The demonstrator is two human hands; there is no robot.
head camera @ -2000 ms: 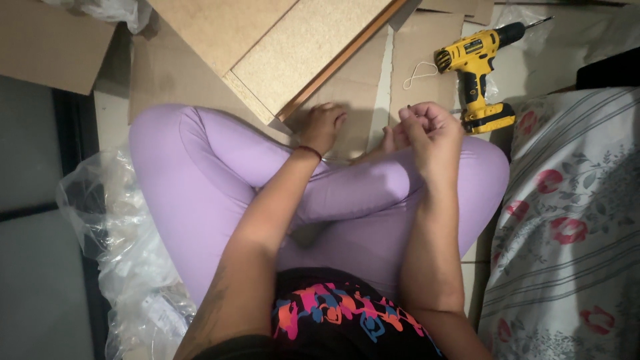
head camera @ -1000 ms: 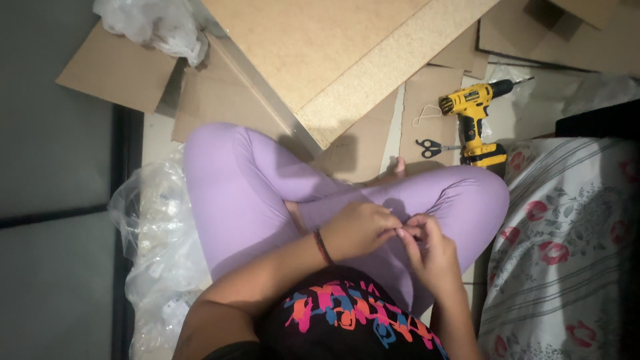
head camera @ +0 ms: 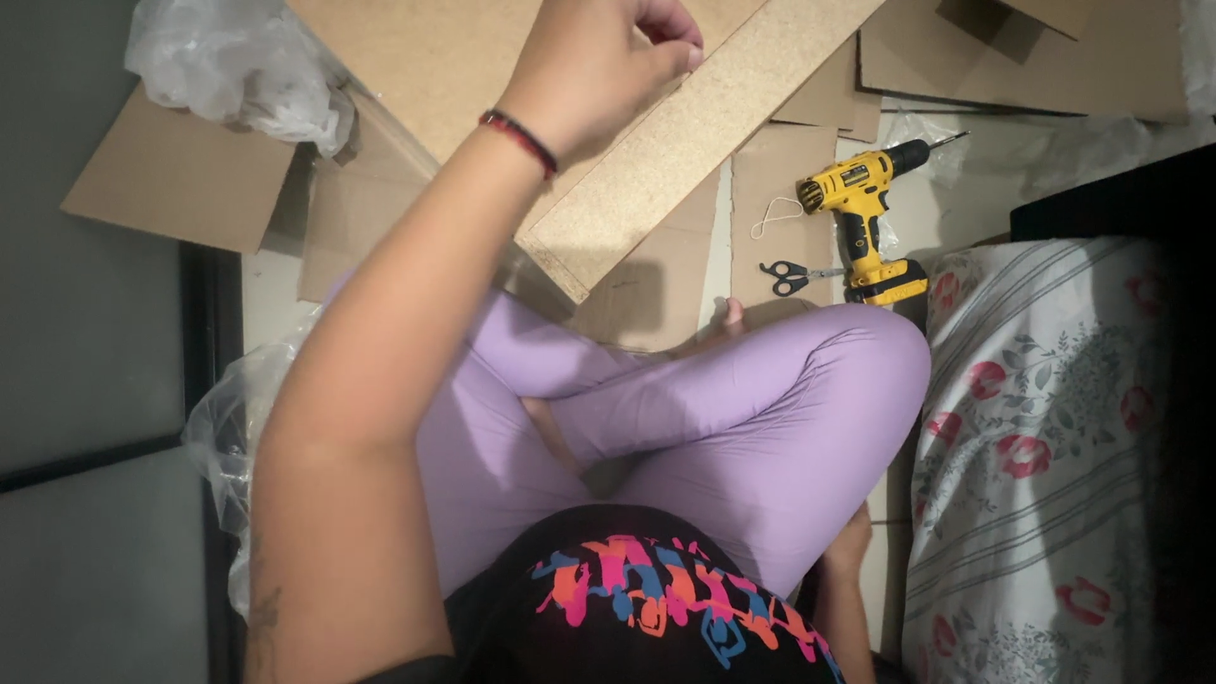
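My left hand (head camera: pixel 617 71) is stretched forward over a wooden furniture panel (head camera: pixel 418 57), its thumb and fingertips together at the inner edge of a particleboard strip (head camera: pixel 665 161). Whether something small is between those fingertips cannot be seen. My right hand (head camera: pixel 848 541) is low beside my right thigh, mostly hidden behind the leg, so its fingers do not show. A yellow and black cordless drill (head camera: pixel 860 223) with a bit fitted lies on the floor at the right. Black-handled scissors (head camera: pixel 793 277) lie close to its battery, and a thin loop of cord (head camera: pixel 774 217) is near its rear.
Cardboard sheets (head camera: pixel 185 166) lie about the floor, with crumpled clear plastic (head camera: pixel 237 66) at the upper left. More plastic (head camera: pixel 233 427) is left of my legs. A floral cloth (head camera: pixel 1035 408) covers something at the right. Dark panels (head camera: pixel 85 380) stand at the left.
My hands were together above my lap a second ago. The left has moved forward over the panel, while the right has gone down beside my thigh.
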